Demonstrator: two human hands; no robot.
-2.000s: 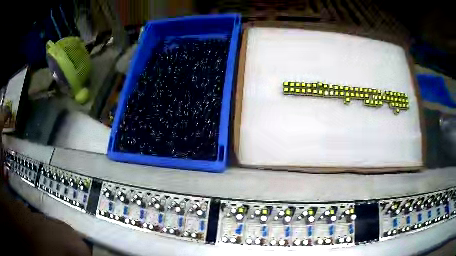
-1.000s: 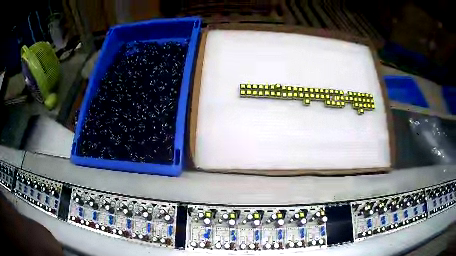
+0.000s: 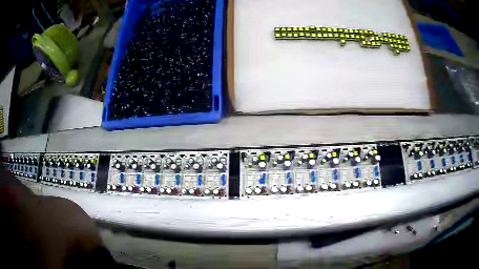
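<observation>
A long row of white circuit board panels lies on the pale rail, with dark sections between them. The panel right of the middle (image 3: pixel 310 181) carries yellow-topped blocks, blue parts and round cans. The panel left of it (image 3: pixel 168 178) shows cans and blue parts but no yellow tops. A dark, blurred shape at the lower left edge looks like my left hand (image 3: pixel 60 226); its fingers cannot be made out, nor whether it holds anything. My right hand is not in view.
Behind the rail stand a blue bin (image 3: pixel 216 79) of small black leaded parts and a cardboard tray (image 3: pixel 336 112) with white foam and rows of yellow-topped blocks. A green fan (image 3: pixel 58 50) stands far left. Small loose items (image 3: pixel 407 229) lie below the rail, right.
The view has tilted down, so bin, tray and panels sit higher in the picture and the area below the rail shows. The dark shape at lower left reaches further into view.
</observation>
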